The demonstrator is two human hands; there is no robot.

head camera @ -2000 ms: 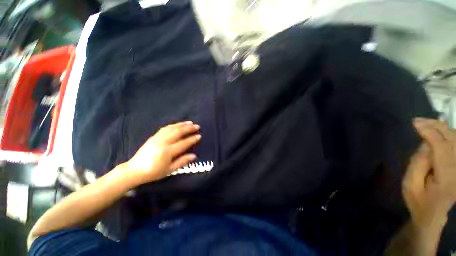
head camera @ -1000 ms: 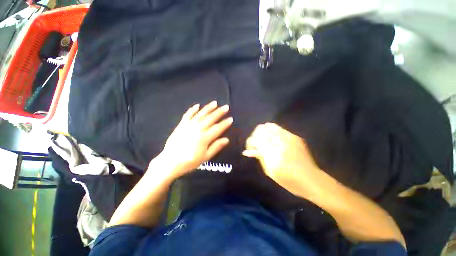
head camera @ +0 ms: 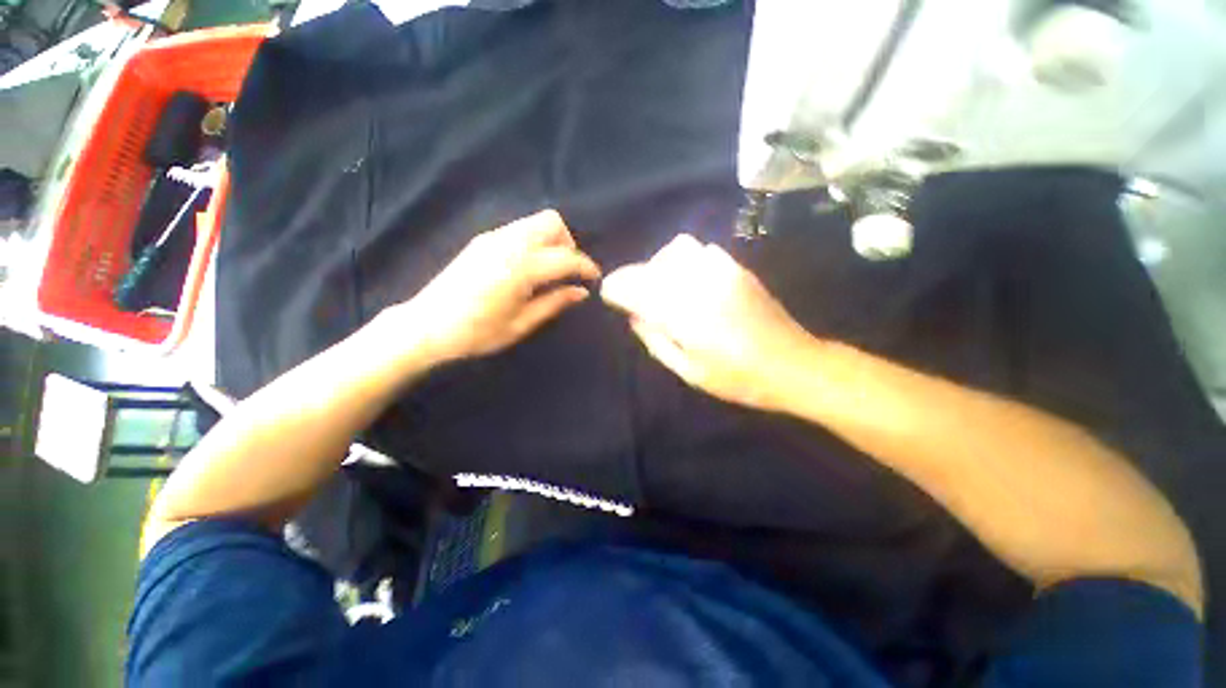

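The dark garment body (head camera: 444,148) lies spread across the table. A dark patch pocket (head camera: 538,417) lies on it, with white comb-like edge stitching (head camera: 545,492) along the side nearest me. My left hand (head camera: 518,285) and my right hand (head camera: 699,320) nearly meet at the pocket's far part. The fingertips of both hands pinch the dark cloth there; the exact edge between them is hidden. The presser foot (head camera: 753,215) is beyond and to the right of my right hand, below the white sewing machine head (head camera: 941,101).
A white round knob (head camera: 882,235) sits beside the foot. A red-orange basket (head camera: 97,175) stands at the left, holding dark pieces and a small green-handled tool (head camera: 135,280). A white-topped stand (head camera: 74,427) is below it. Pale cloth bunches near my left forearm.
Both hands have moved away from me, and their fingertips have come together on the cloth. The white-edged pocket opening now shows at greater length. The machine head appears larger in view.
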